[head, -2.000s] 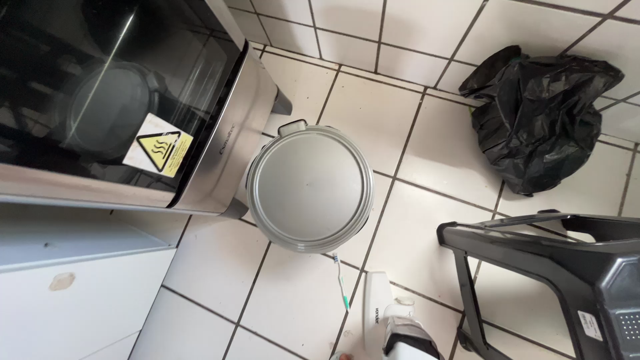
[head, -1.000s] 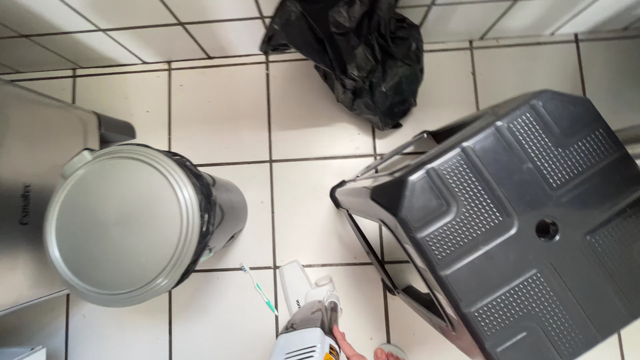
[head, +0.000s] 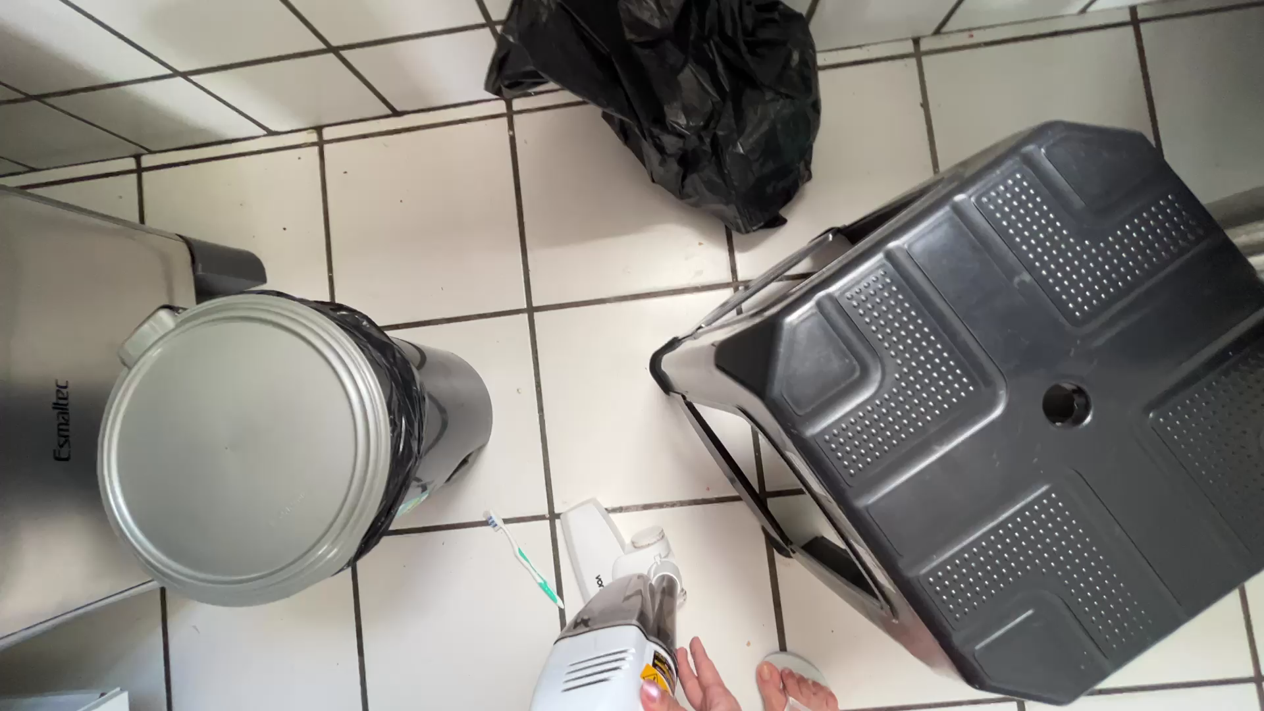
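A white and grey upright vacuum cleaner reaches in from the bottom edge, its white floor head on the tiles. Beside its right side is my right hand, fingers extended and spread, the thumb at the edge of the white body. The rest of this hand is cut off, so its hold on the vacuum cannot be told. My left hand is out of view. A white and green toothbrush lies on the floor just left of the vacuum head.
On the left, a round bin with a grey lid and black liner stands by a steel appliance. A black plastic bag lies near the tiled wall. A black step stool stands at right, near my slippered foot.
The view has swung right since the oldest frame and sits closer to the floor things. More of the vacuum body and my right hand has come into view. The bin, bag and toothbrush have not plainly moved.
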